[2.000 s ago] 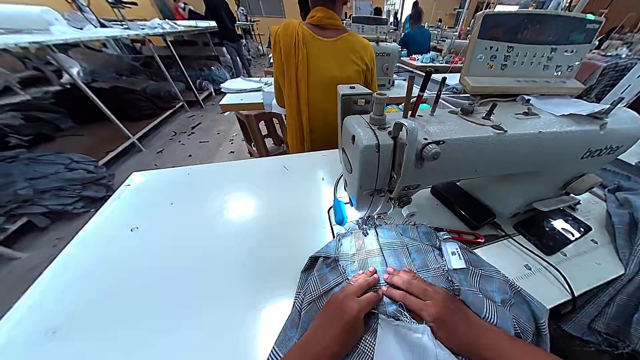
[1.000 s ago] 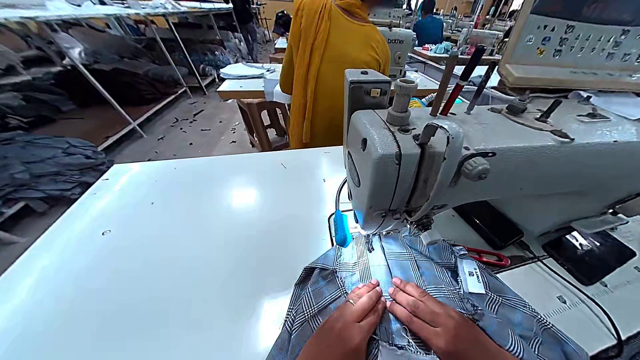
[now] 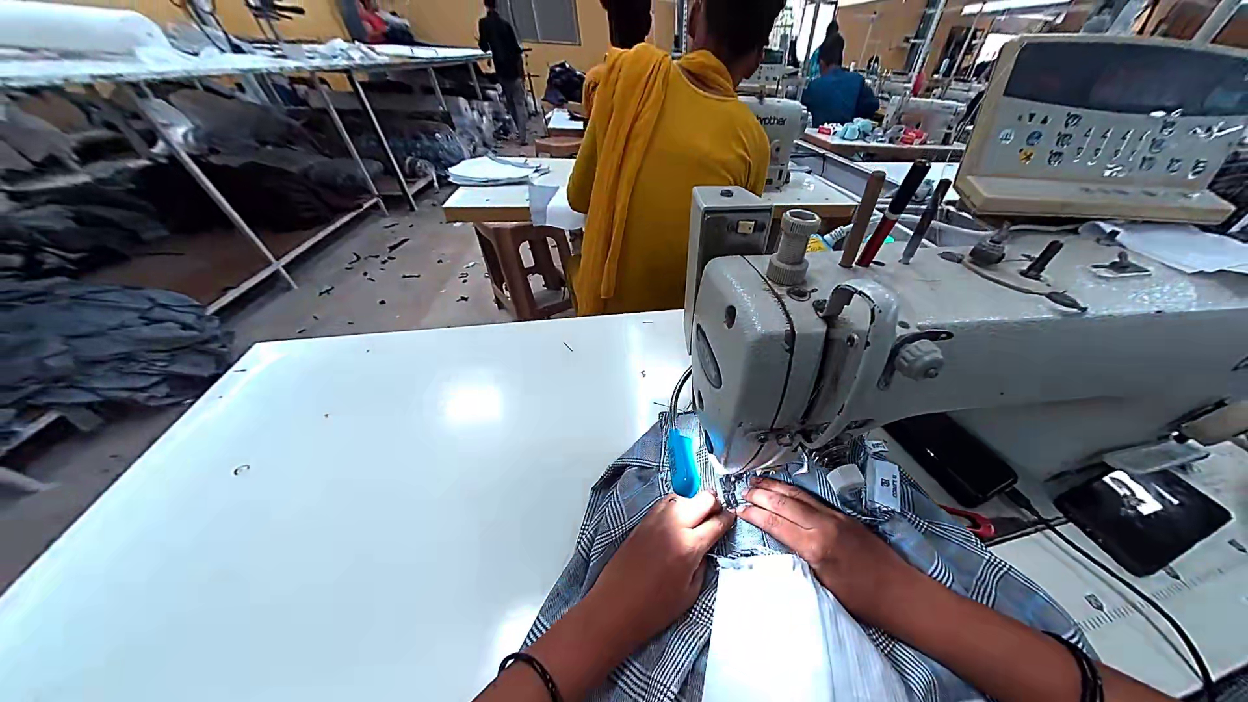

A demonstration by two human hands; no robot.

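A grey-blue checked fabric garment [image 3: 624,585] lies under the head of an industrial sewing machine [image 3: 770,351]. My left hand [image 3: 678,541] pinches the cloth just below the needle area, fingers curled. My right hand [image 3: 814,522] rests with its fingers on the same cloth, close to the presser foot, which is partly hidden. Between my forearms a white fabric panel [image 3: 770,629] hangs toward me. A blue-tipped piece [image 3: 682,463] on a bent wire sits left of the needle. A white label [image 3: 883,485] shows on the garment, right of my right hand.
Beside the machine lie a black phone [image 3: 951,458], a dark glossy device [image 3: 1141,517], a cable and a red-handled tool [image 3: 973,522]. The white table [image 3: 390,507] extends left. Ahead, a person in yellow [image 3: 682,166] stands near a brown plastic stool [image 3: 526,263]. Fabric piles [image 3: 107,341] lie left.
Both hands have moved up toward the needle. The left hand has gone from lying flat on the cloth to pinching it. More of the white panel shows than one second ago.
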